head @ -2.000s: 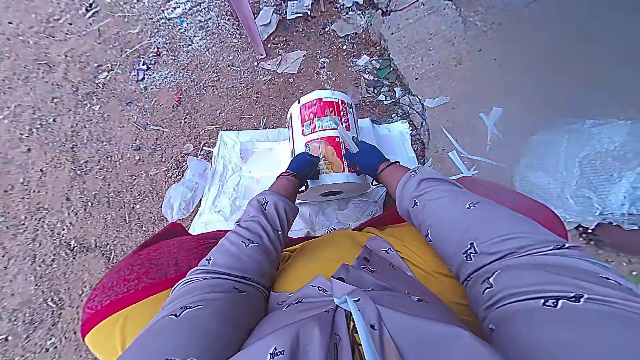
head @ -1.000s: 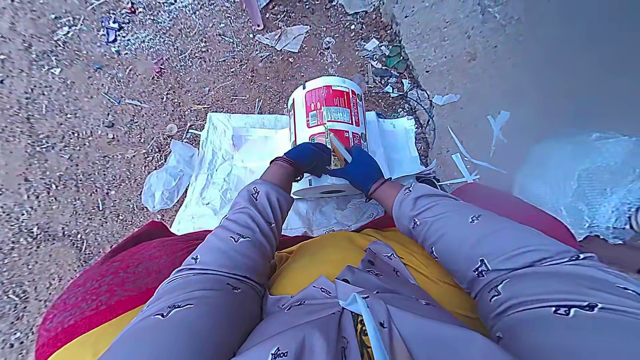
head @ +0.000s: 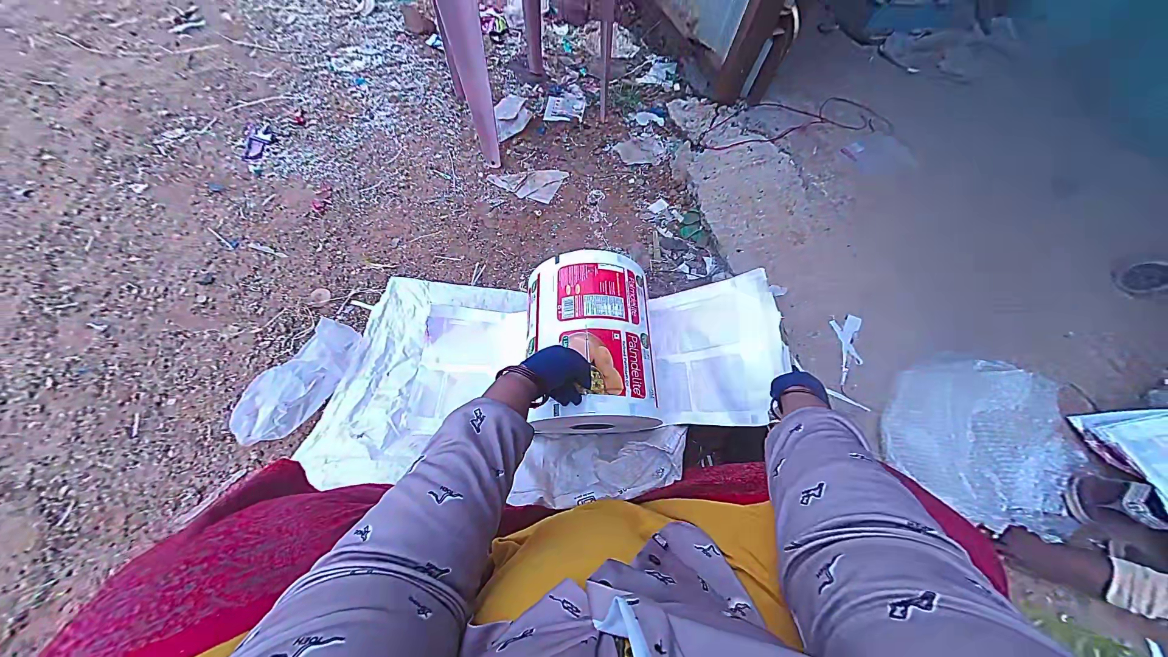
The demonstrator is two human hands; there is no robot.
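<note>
A large roll of printed packaging film (head: 593,301), red and white with a food picture, stands in front of me on a spread white plastic sheet (head: 365,411). My left hand (head: 558,372), in a dark blue glove, rests on the near left part of the roll, fingers bent; whether it grips anything does not show. My right hand (head: 799,383), also gloved in dark blue, is to the right of the roll at the near right corner of a pale flat sheet (head: 716,351). Its fingers are mostly hidden, so its hold cannot be told.
A crumpled clear plastic bag (head: 297,383) lies left of the sheet. Pink chair legs (head: 474,91) stand beyond the roll among litter. To the right are white strips (head: 847,342), bubble-like clear wrap (head: 976,438) and another person's hand (head: 1058,557). A cable (head: 803,132) crosses the concrete.
My right hand has left the roll and moved right, to the sheet's edge. My left hand remains at the roll. The view has shifted, showing more of the chair legs and concrete.
</note>
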